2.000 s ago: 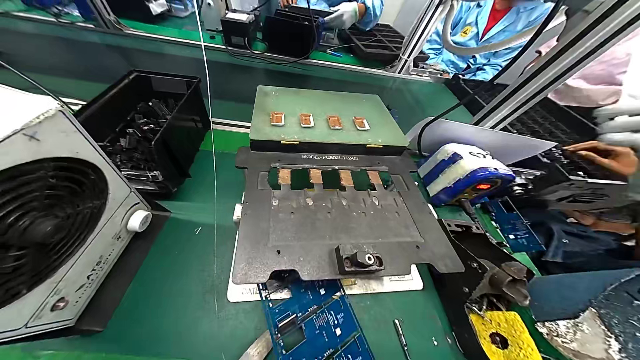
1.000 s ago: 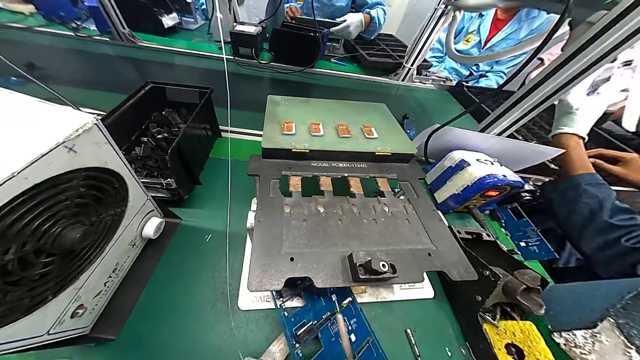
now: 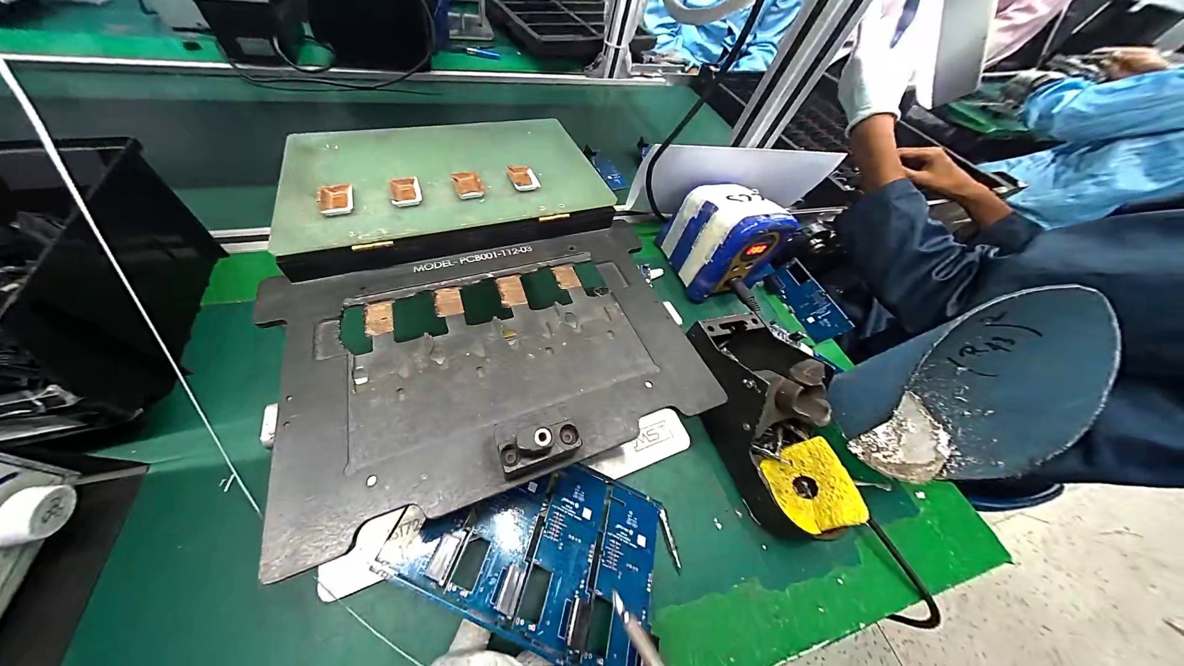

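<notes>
At the bottom edge, my left hand, in a pale glove and mostly cut off, holds the near left edge of a blue printed circuit board panel with rectangular cutouts and metallic connectors. Over the panel's near right part a slim pointed metal tool reaches in from below; my right hand is out of view. Beyond the panel lies a dark grey fixture plate with a black clamp block and copper-coloured pieces in its slots. Behind it, a pale green-topped block carries several small copper-coloured pieces in white frames.
A blue-white soldering station and an iron stand with yellow sponge stand right. Left are a black parts bin and a fan unit's white knob. A co-worker's gloved hand and a blue cone-shaped container are at right.
The pointed tool, not seen two seconds ago, has come in over the blue panel. The co-worker's gloved hand at right has risen. The view has shifted closer and to the right.
</notes>
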